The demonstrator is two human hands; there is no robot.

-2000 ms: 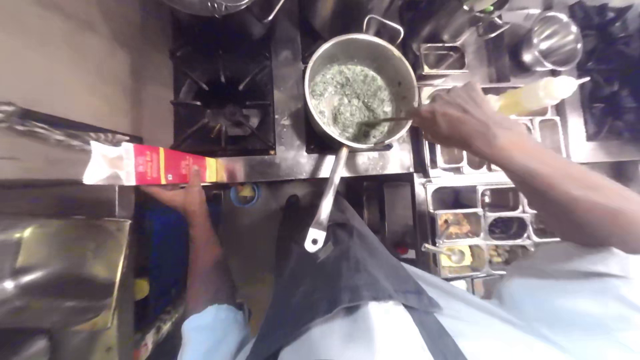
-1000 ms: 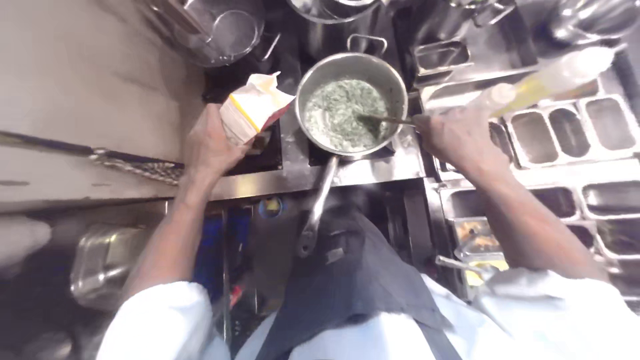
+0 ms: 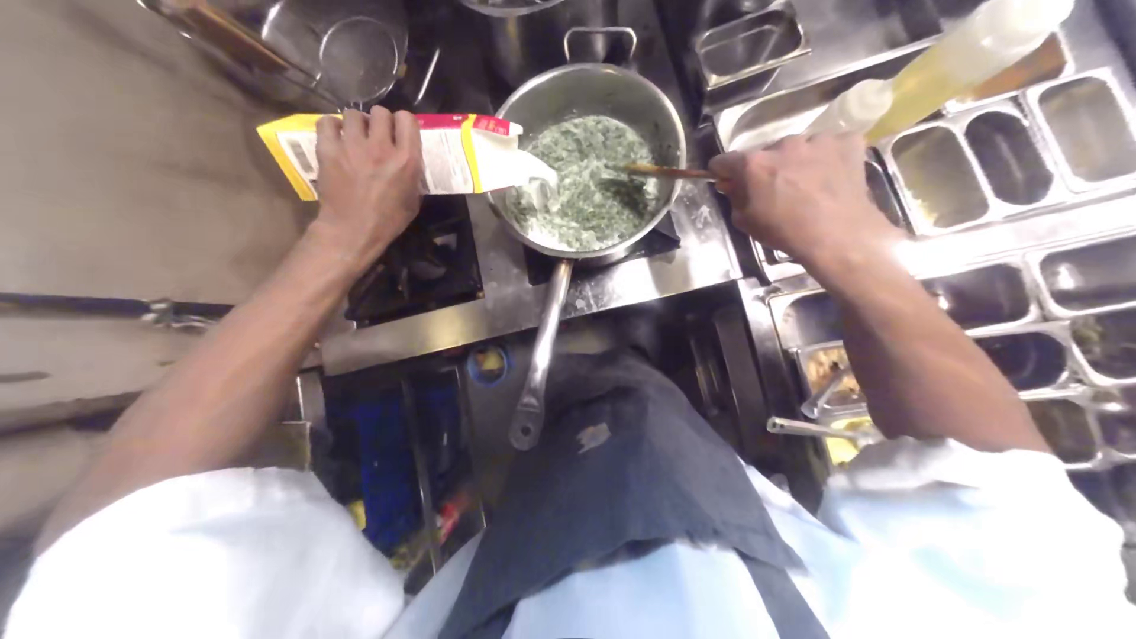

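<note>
My left hand grips a red, white and yellow carton, tipped on its side with its spout over the rim of a metal saucepan. White liquid runs from the spout into the pan. A green, herb-flecked mixture with white streaks lies inside. My right hand is closed around the handle of a utensil, whose far end dips into the mixture; its head is hidden. The pan's long handle points towards my apron.
Gas burner grates lie left of the pan. Metal inserts fill the counter on the right, with squeeze bottles of yellow and pale contents above my right hand. A strainer stands at the upper left, and another pot behind.
My left hand has brought the carton from left of the stove to the pan and tipped it; white liquid now pours. My right hand still holds the utensil in the pan.
</note>
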